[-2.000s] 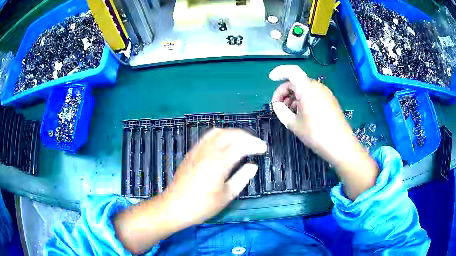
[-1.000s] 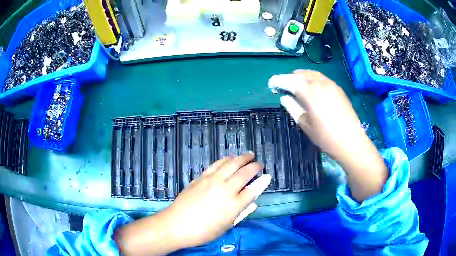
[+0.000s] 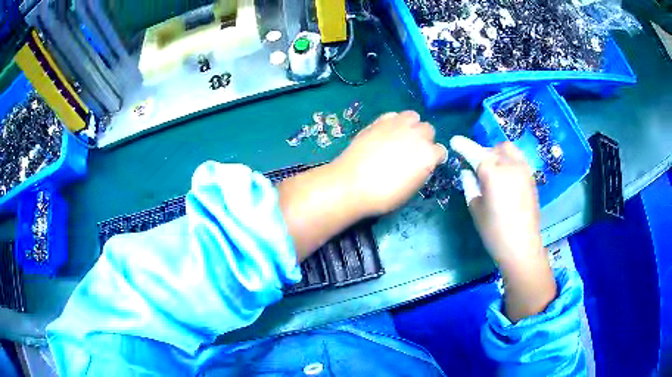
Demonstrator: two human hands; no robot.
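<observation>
Small silvery metal contacts [image 3: 441, 184] lie in a pile on the bench between my hands. A second loose group of contacts [image 3: 324, 129] lies in front of the press. My left hand [image 3: 394, 162] reaches across to the right, at the pile's left side, its fingertips bent down and partly hidden. My right hand [image 3: 501, 191], with white finger cots, is at the pile's right side with thumb and finger apart; whether it holds a small contact cannot be seen. The row of black plastic housings [image 3: 354, 254] is largely covered by my left arm.
The small blue bin [image 3: 567, 166] stands right of my right hand, against the large blue parts bin [image 3: 516, 82]. The press base plate [image 3: 177, 99] with its green button [image 3: 301, 45] is at upper left. A black housing [image 3: 607, 177] stands at far right. More blue bins are at left.
The view has turned to the right. My left hand has moved from the housings across to the contacts pile. My right hand has moved away from the row's right end to the pile.
</observation>
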